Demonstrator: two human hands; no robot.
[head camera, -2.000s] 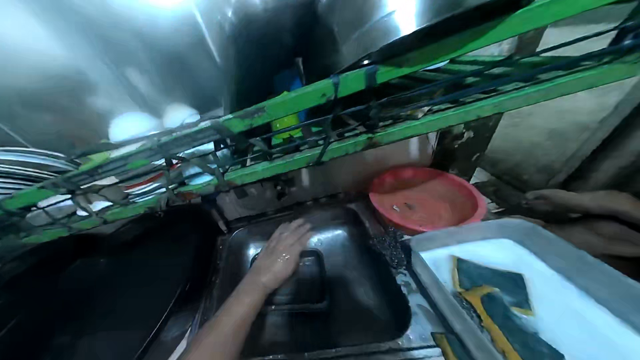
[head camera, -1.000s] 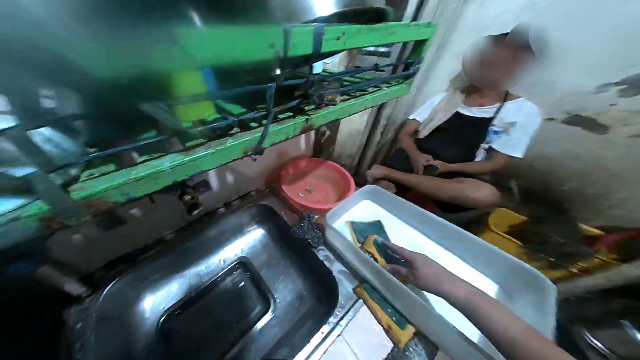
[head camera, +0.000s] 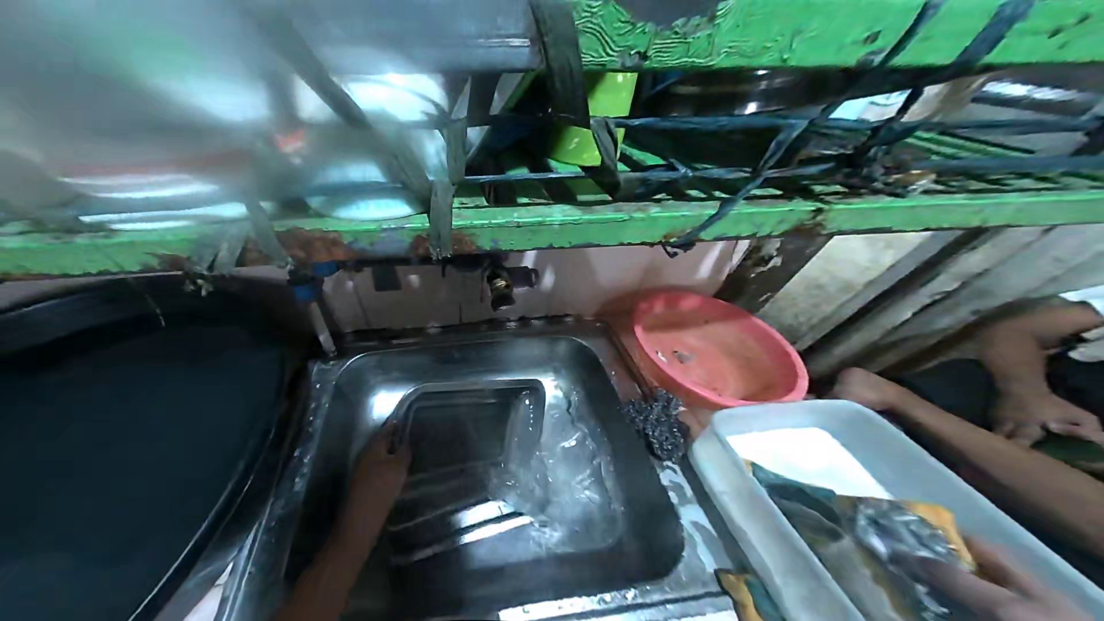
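Note:
My left hand touches the left edge of a rectangular frame or recess in the metal sink basin; its grip is unclear. Clear, wet, wrinkled film or water shows at the basin's right side. My right hand, blurred, is closed around a yellow sponge with a silvery, crumpled piece against it, over the white plastic tub. Dark green scouring pads lie in the tub. Another sponge lies between sink and tub.
A red plastic basin and a dark metal scourer lie beyond the sink's right edge. A green rack crosses above, and a faucet is below it. A large black vessel stands left. A seated person's leg is at right.
My left hand, earlier spread over the basin's middle, is now at the rectangle's left edge. My right hand remains at the tub, now with a silvery piece by the sponge. The view has swung back left.

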